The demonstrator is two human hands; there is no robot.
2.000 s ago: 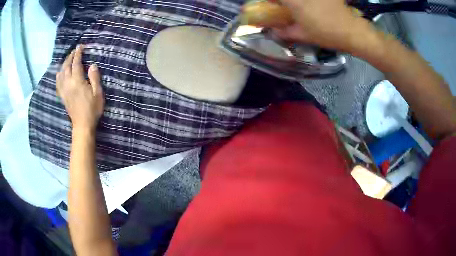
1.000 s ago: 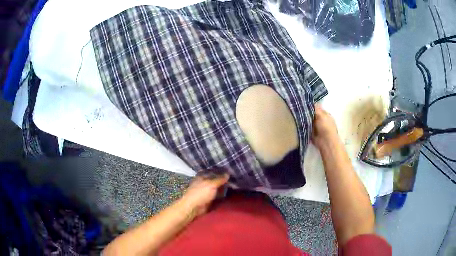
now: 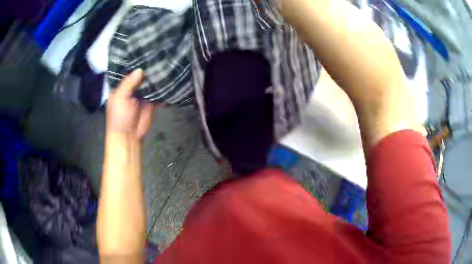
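The plaid garment (image 3: 235, 31) hangs over the table's near side at the top centre. An opening in it shows dark purple cloth (image 3: 238, 98) facing me. Another plaid part (image 3: 155, 56) spreads to the left. My left hand (image 3: 127, 111) is at the near edge of that part, blurred, with fingers apart and nothing visibly held; I cannot tell whether it touches the cloth. My right arm reaches over the table to the top edge, where my right hand (image 3: 271, 7) is mostly cut off by the picture's edge at the plaid cloth.
The white table cover (image 3: 336, 139) shows right of the garment, under my right arm. A blurred orange-brown thing (image 3: 440, 135), possibly the iron's handle, is at the far right. A dark crumpled pile (image 3: 57, 206) lies at lower left. The grey floor (image 3: 168, 154) shows below.
The garment has turned and shifted; its opening now shows dark purple cloth instead of the cream pad. My left hand has moved left and up off the near edge. My right arm reaches farther forward.
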